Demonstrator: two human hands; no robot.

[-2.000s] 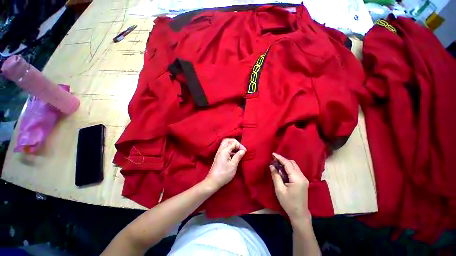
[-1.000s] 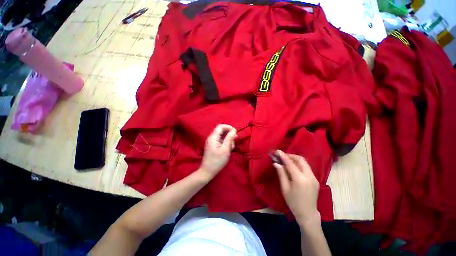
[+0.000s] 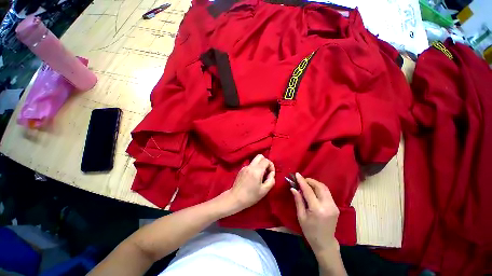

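Observation:
A red garment (image 3: 323, 124) lies spread over the table, with a black band with a yellow pattern (image 3: 298, 78) and a dark cuff (image 3: 226, 81). My left hand (image 3: 254, 182) is at the front strip's left edge near the bottom, with thumb and fingertips pinched together; whether cloth or thread is between them is too small to tell. My right hand (image 3: 317, 207) holds a small dark metal tool (image 3: 292, 182), its tip pointing up and left close to my left fingers. Most of the tool is hidden in my fingers.
A black smartphone (image 3: 101, 140), pink bottle (image 3: 56, 53) and pink plastic bag (image 3: 46, 97) are at left. A slim tool (image 3: 157, 11) lies at upper left. Another red garment (image 3: 450, 151) lies at right. White material (image 3: 396, 24) is at the far edge. The pale table (image 3: 123, 180) curves at front left.
My left hand has dropped lower from its raised place a second ago and is nearer the tool. The tool's tip now shows at my right fingertips. The view has shifted slightly.

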